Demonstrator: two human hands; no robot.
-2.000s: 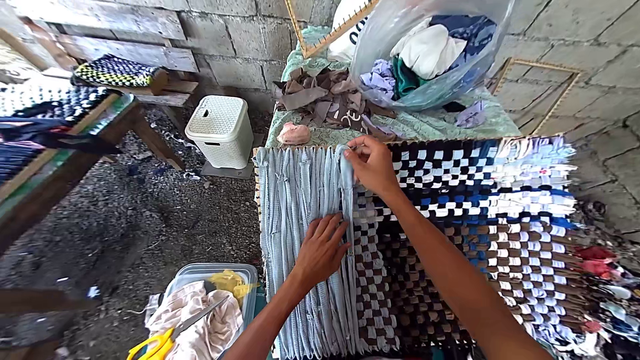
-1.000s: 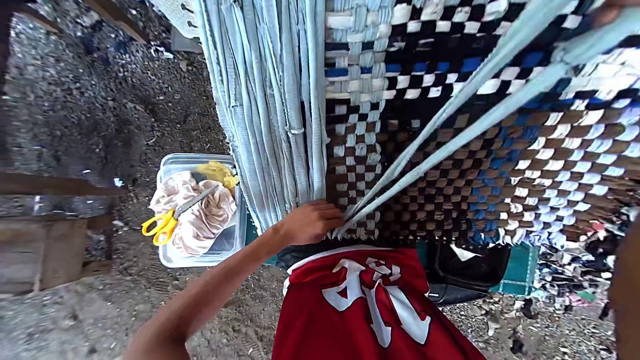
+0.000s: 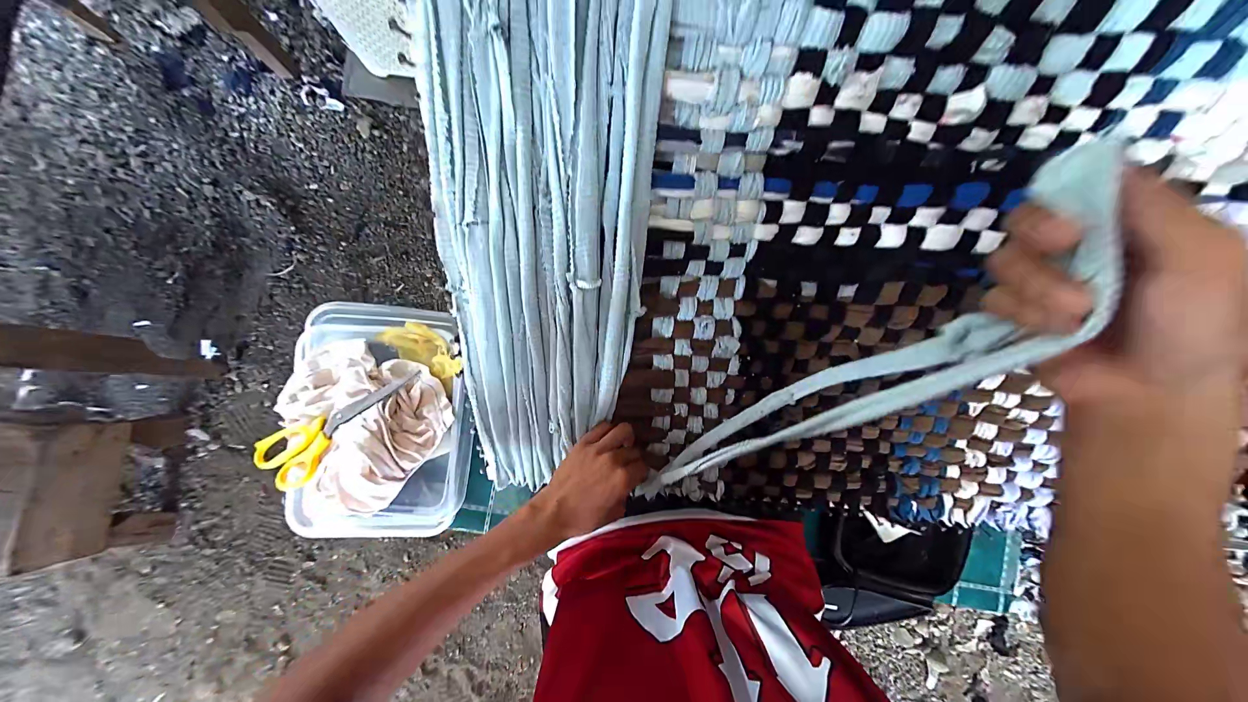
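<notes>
Pale blue fabric strips (image 3: 546, 244) run lengthwise beside the woven checkered part of a rag mat (image 3: 829, 322). At the near edge, where the strips meet the weave, my left hand (image 3: 597, 478) presses with bent fingers; whether it grips a strip is hidden. A doubled light blue fabric strip (image 3: 858, 400) stretches from that edge up to the right, and my right hand (image 3: 1102, 273), blurred, is closed round its far end above the mat. Yellow-handled scissors (image 3: 327, 429) lie on cream cloth (image 3: 390, 458) at the left.
The clear plastic tub (image 3: 375, 526) under the cloth also holds yellow material (image 3: 424, 346). A white perforated container (image 3: 366, 34) stands at the upper left. Wooden pieces (image 3: 73, 478) lie at the left edge. A black object (image 3: 897, 556) is beyond the mat's near edge, on a green surface (image 3: 985, 575).
My left hand has moved from the middle of the strips to the mat's near edge. My right hand has left the far edge and holds the pulled-out strip. The view has tilted downward.
</notes>
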